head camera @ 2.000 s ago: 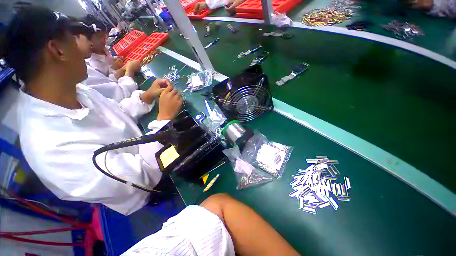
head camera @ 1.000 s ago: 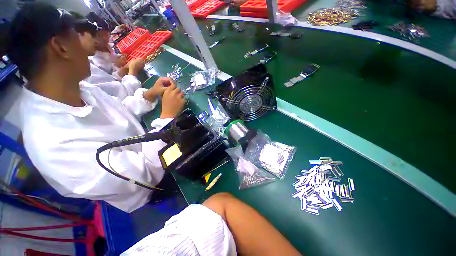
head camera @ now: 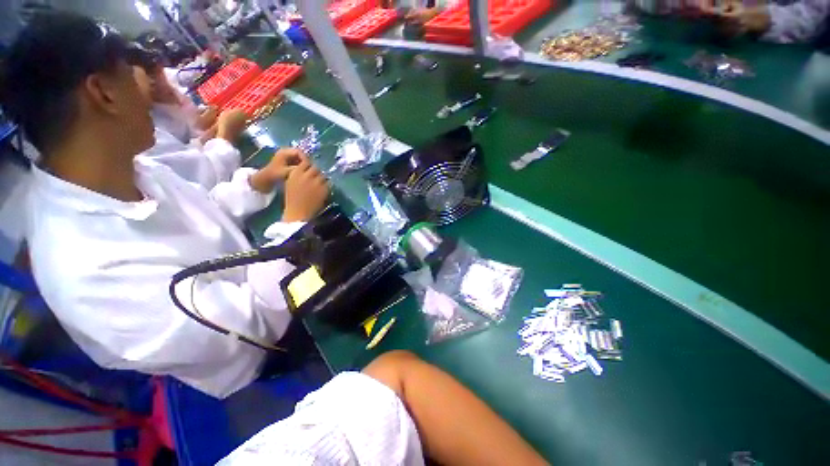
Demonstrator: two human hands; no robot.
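A heap of flat silver pieces (head camera: pixel 566 333) lies loose on the green bench top in front of me. Left of it are clear bags with silver or white contents (head camera: pixel 489 286), a small cylinder with a green end (head camera: pixel 421 240) and a black unit with a yellow label (head camera: pixel 341 273). Some small silver parts (head camera: pixel 742 458) show at the bottom edge, cut off. A bent bare arm and white sleeve, seemingly my left, enter from the bottom, but the hand is outside the picture. My right hand is not in view.
A black fan (head camera: pixel 441 187) stands by the pale belt rail (head camera: pixel 619 264). Watches with straps (head camera: pixel 541 150) lie on the dark-green belt. A person in white works at left. Red trays (head camera: pixel 232 82) and a gold-coloured heap (head camera: pixel 582 44) lie farther off. A yellow-tipped tool (head camera: pixel 380 333) lies near the arm.
The view has shifted slightly, so the heap and bags sit a little farther left and higher. Small silver parts now show at the bottom edge. Another person's hand and sleeve show more at top right.
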